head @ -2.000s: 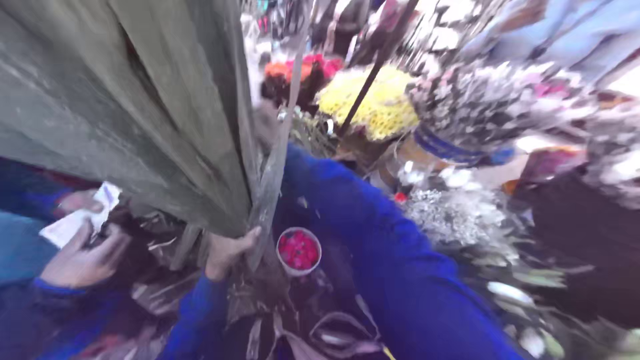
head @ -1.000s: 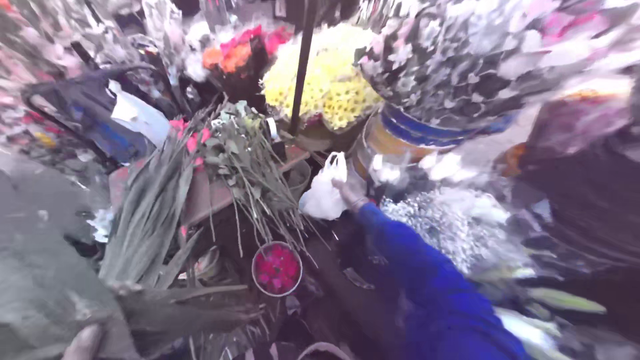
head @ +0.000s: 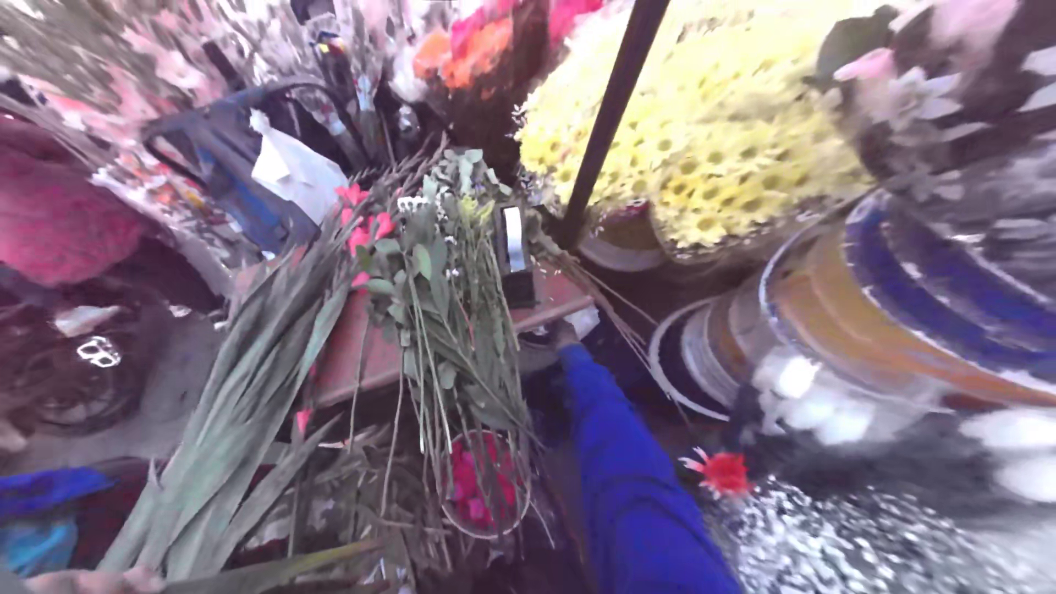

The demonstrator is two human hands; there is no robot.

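My right hand, at the end of a blue sleeve, reaches under the right front edge of a reddish table, beside a whitish plastic bag; the fingers are hidden in shadow. At the bottom left, part of my left hand shows at the frame edge, next to a long green leaf or stalk; its grip is unclear. Long-leaved stems with pink blooms and leafy green stems lie across the table. Near its back right stands a tape dispenser. Below the stems is a bucket of pink petals.
Yellow daisy-like flowers fill the back right, behind a dark pole. A blue-and-orange striped bucket stands at right, small white flowers below it. A blue chair or cart holds a white bag. Part of a motorcycle is at left.
My right hand has moved from the white plastic bag, gripped one second ago, to under the table edge. The large leafy bundle seen two seconds ago no longer fills the left. The view is closer to the table.
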